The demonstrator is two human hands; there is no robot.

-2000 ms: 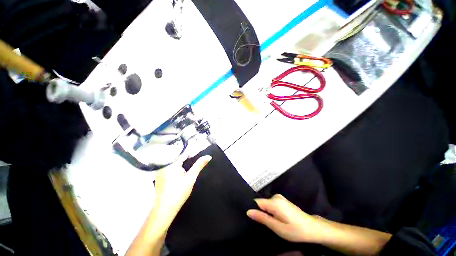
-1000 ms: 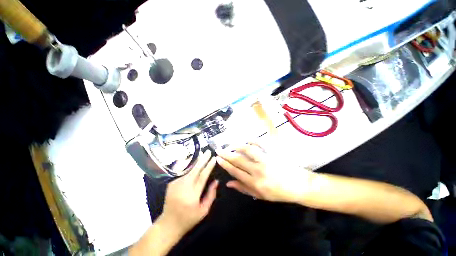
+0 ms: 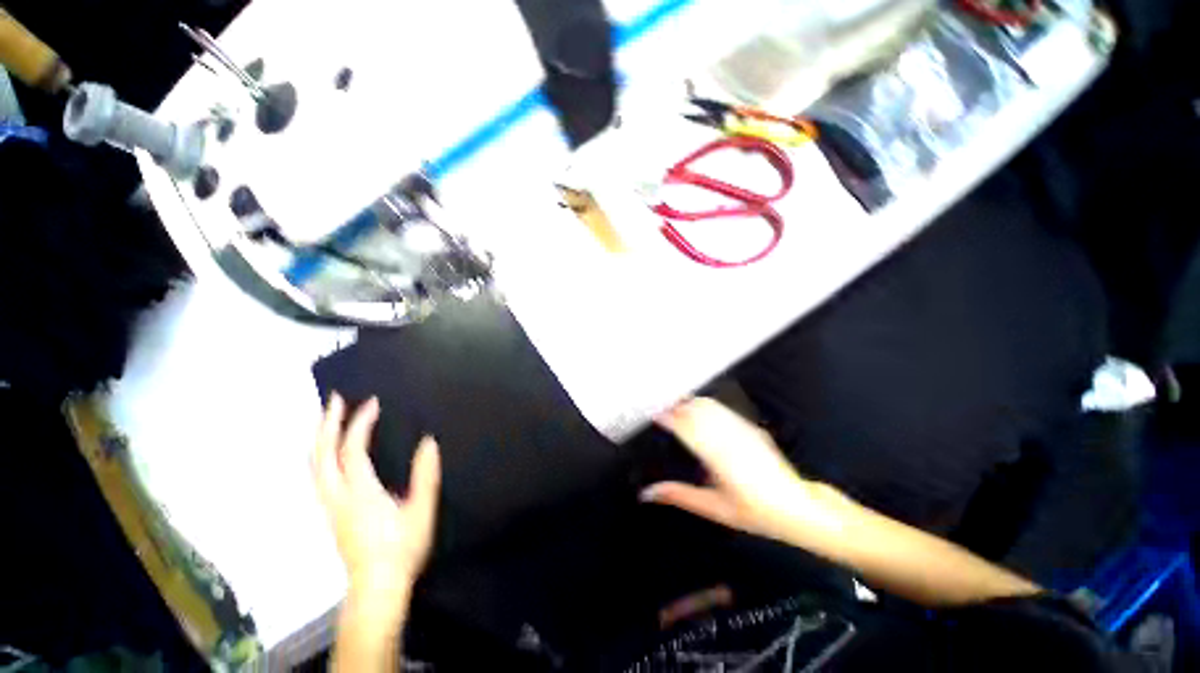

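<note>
The black fabric piece (image 3: 461, 394) lies flat on the white table, its top end at the needle area (image 3: 454, 270) of the white sewing machine (image 3: 382, 92). My left hand (image 3: 375, 493) rests on the fabric's left side, with thumb and fingers apart. My right hand (image 3: 737, 467) is at the fabric's right side by the table's front edge, thumb and fingers spread over black cloth. I see no cloth clearly pinched in it. The curved guard (image 3: 283, 296) beside the needle area is blurred.
Red-handled scissors (image 3: 724, 210), yellow-orange snips (image 3: 757, 122) and a tan strip (image 3: 592, 217) lie right of the needle area. A clear plastic bag (image 3: 921, 105) lies farther along. Dark cloth (image 3: 921, 342) is heaped beyond the front edge. A blue crate (image 3: 1138, 579) shows at lower right.
My hands were together near the needle one second ago; they have moved apart and back from it, uncovering the fabric's top part. The view has shifted, so the machine appears farther up and left.
</note>
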